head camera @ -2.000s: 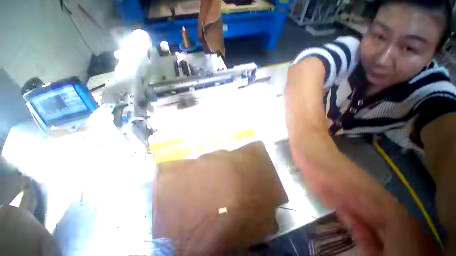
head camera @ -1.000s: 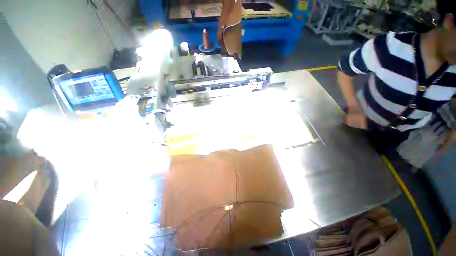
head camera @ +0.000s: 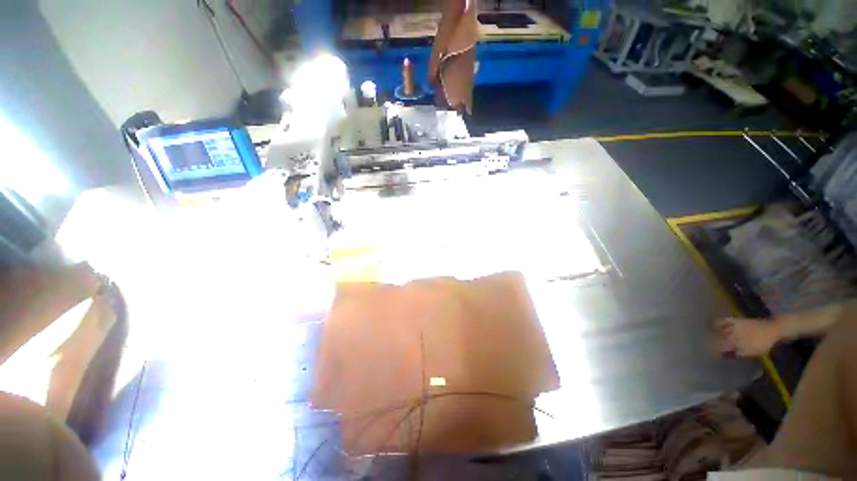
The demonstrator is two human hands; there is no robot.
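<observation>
The brown garment panel (head camera: 446, 329) lies flat on the metal table, its top edge against the yellow template (head camera: 357, 265), which is mostly washed out by glare. A pale sticker (head camera: 438, 381) sits on the panel. Thin dark curved lines cross its lower part. What appears to be my right hand (head camera: 749, 336) is at the table's right edge, away from the panel, small and blurred; I cannot tell if it holds anything. My left hand is not in view.
The sewing head (head camera: 319, 193) and carriage rail (head camera: 432, 158) stand behind the template. A lit control screen (head camera: 200, 158) is at left. Layered brown pieces (head camera: 686, 434) lie below the table edge at lower right. A blue machine (head camera: 526, 64) stands behind.
The person in the striped top has left the view. The hand and arm at the right edge have come into view. The panel remains at the template; the camera view has shifted.
</observation>
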